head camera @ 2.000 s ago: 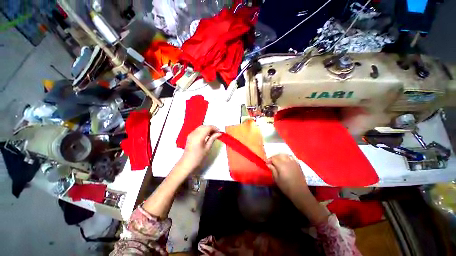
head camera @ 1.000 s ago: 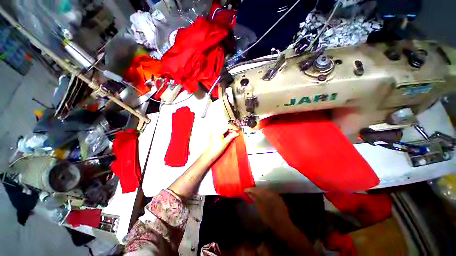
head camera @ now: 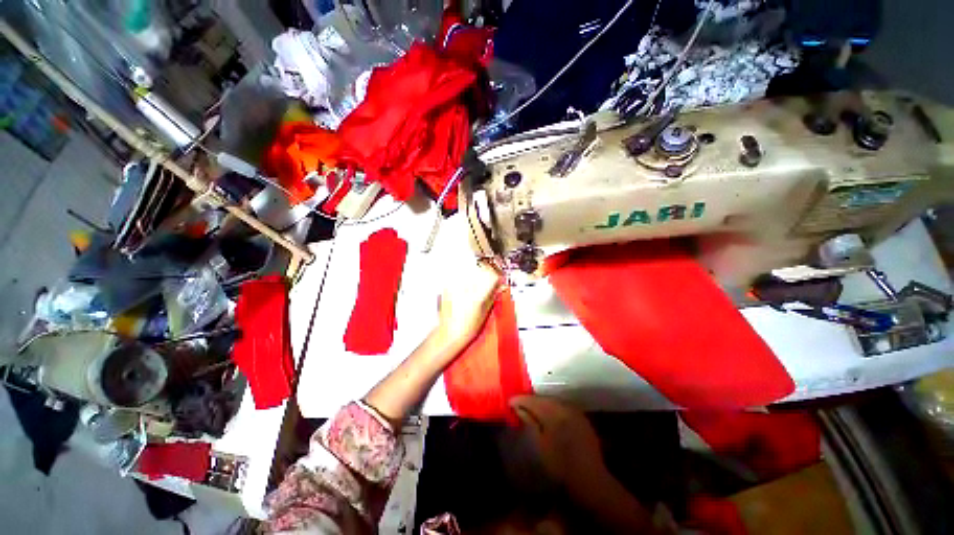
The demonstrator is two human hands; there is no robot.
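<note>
The small red-orange panel [head camera: 483, 368] lies left of the needle, its far end at the presser foot [head camera: 504, 270] of the sewing machine [head camera: 669, 199]. A darker red band [head camera: 509, 340] runs lengthwise along its right side. My left hand [head camera: 469, 298] lies on the panel's far end, close beside the presser foot, fingers pressed down. My right hand [head camera: 549, 428] holds the near end of the band and panel at the table's front edge; it is in shadow. The panel's far tip is hidden by my left hand and the machine head.
A large red panel [head camera: 669, 324] lies under the machine arm. Stacked red cut pieces [head camera: 375, 293] lie left on the table, with a second stack [head camera: 265, 343] at the table's left edge. Small tools [head camera: 889, 319] sit at the right end. A red fabric heap [head camera: 413, 120] is behind.
Over two seconds, the band and panel went from between both hands near the front to the presser foot. In the last second, my left hand turned slightly and flattened; my right hand barely moved.
</note>
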